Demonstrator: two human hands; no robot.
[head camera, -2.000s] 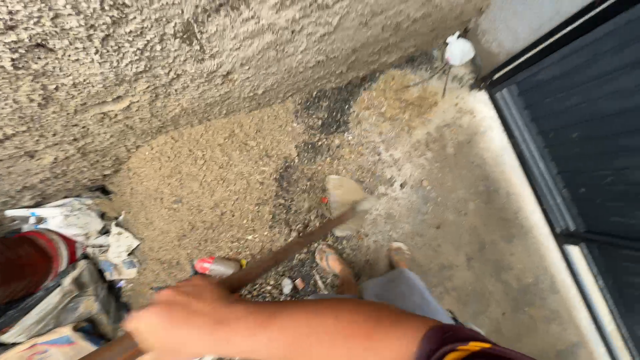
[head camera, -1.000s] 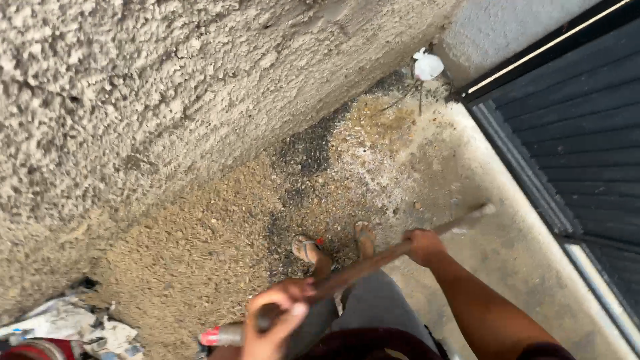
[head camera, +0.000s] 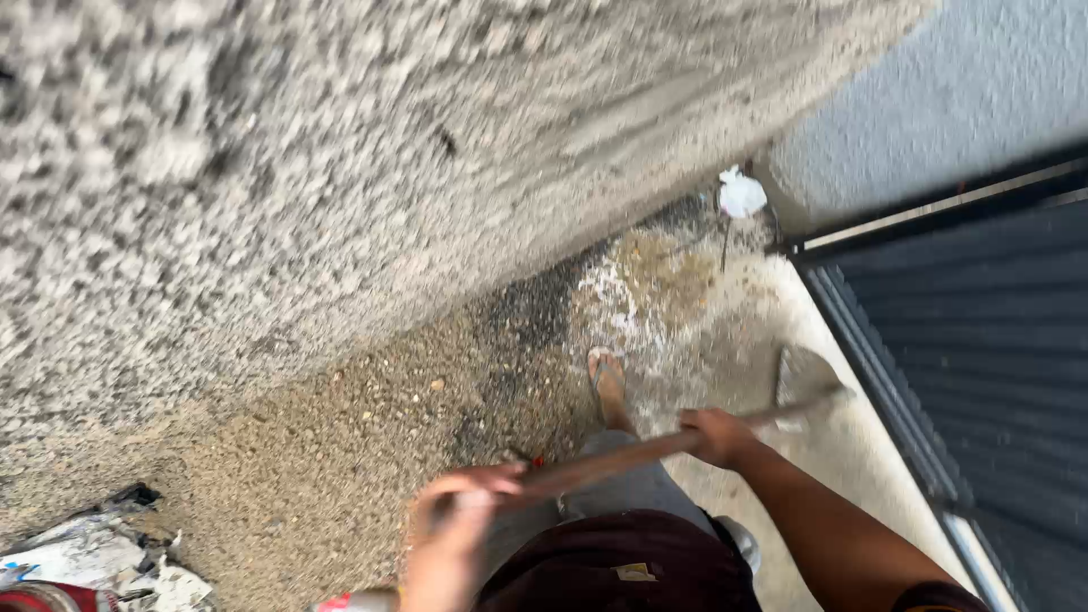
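Note:
A long wooden handle (head camera: 612, 463) crosses in front of my body, with a flat, blurred blade (head camera: 803, 382) at its far right end, over the concrete beside the gate. My right hand (head camera: 721, 438) is closed around the middle of the handle. Near its left end my left hand (head camera: 463, 518) grips it, blurred by motion. Beneath lies a bed of sand and gravel (head camera: 340, 433), with a dark patch (head camera: 527, 319) and white residue (head camera: 616, 297) beyond it. One sandaled foot (head camera: 606, 374) shows on the ground ahead of my grey trousers.
A rough plastered wall (head camera: 340, 170) runs along the left and top. A dark ribbed metal gate (head camera: 977, 340) stands at right. A white plastic bag (head camera: 741, 194) sits in the far corner. Torn paper sacks (head camera: 93, 552), a red container (head camera: 51, 597) and a red-marked bottle (head camera: 353, 602) lie lower left.
The blade was over the gravel two seconds ago and is now over the concrete by the gate. My right hand, seen on the handle one second ago, still holds it. The view has shifted.

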